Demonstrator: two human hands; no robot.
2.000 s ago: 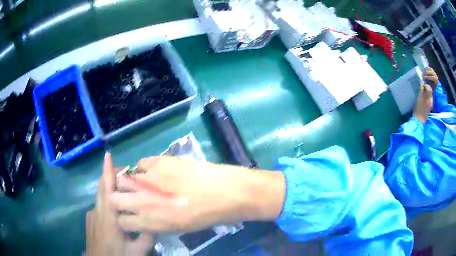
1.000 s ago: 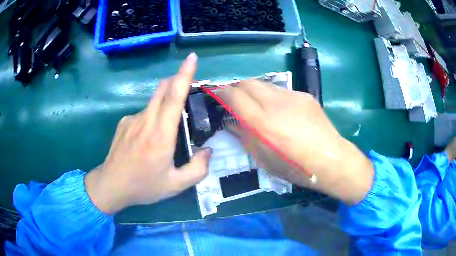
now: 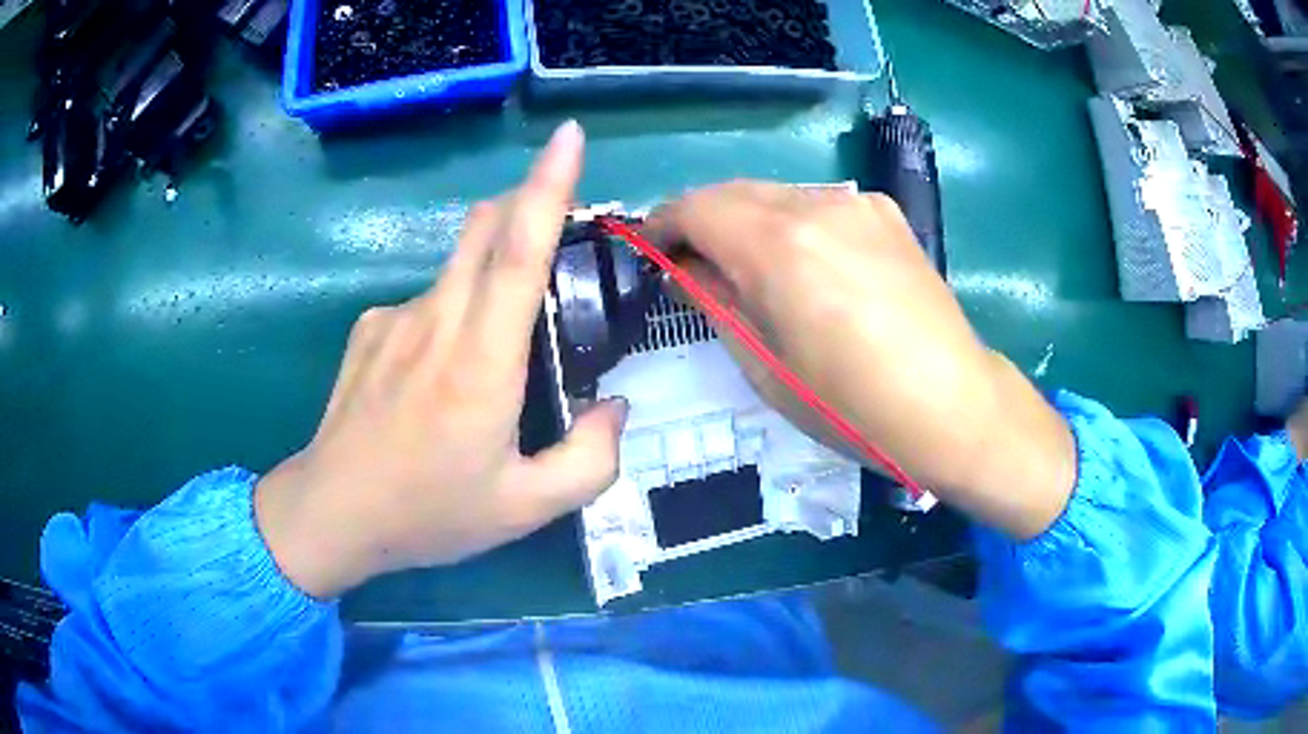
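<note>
A white housing [image 3: 696, 402] with a slotted grille and a dark rectangular window lies on the green bench. A black round-sided unit [image 3: 585, 308] sits in its upper left corner. My left hand [image 3: 430, 387] rests along the housing's left side, fingers spread, thumb over the edge near the unit. My right hand [image 3: 846, 308] is bent over the upper right part of the housing; its fingertips are near the black unit and partly hidden. A red lead [image 3: 760, 359] runs from the top of the unit across my right hand to a small white plug.
A black electric screwdriver [image 3: 907, 179] lies right of the housing. A blue bin [image 3: 409, 101] and a pale bin [image 3: 703, 79] stand at the back. Black units [image 3: 122, 108] lie back left, white housings [image 3: 1169, 208] right. Another person's sleeve [image 3: 1255, 531] shows far right.
The housing and both hands have shifted slightly right and up in the picture. My right hand's fingers have drawn up towards the housing's top edge, so more of the grille shows.
</note>
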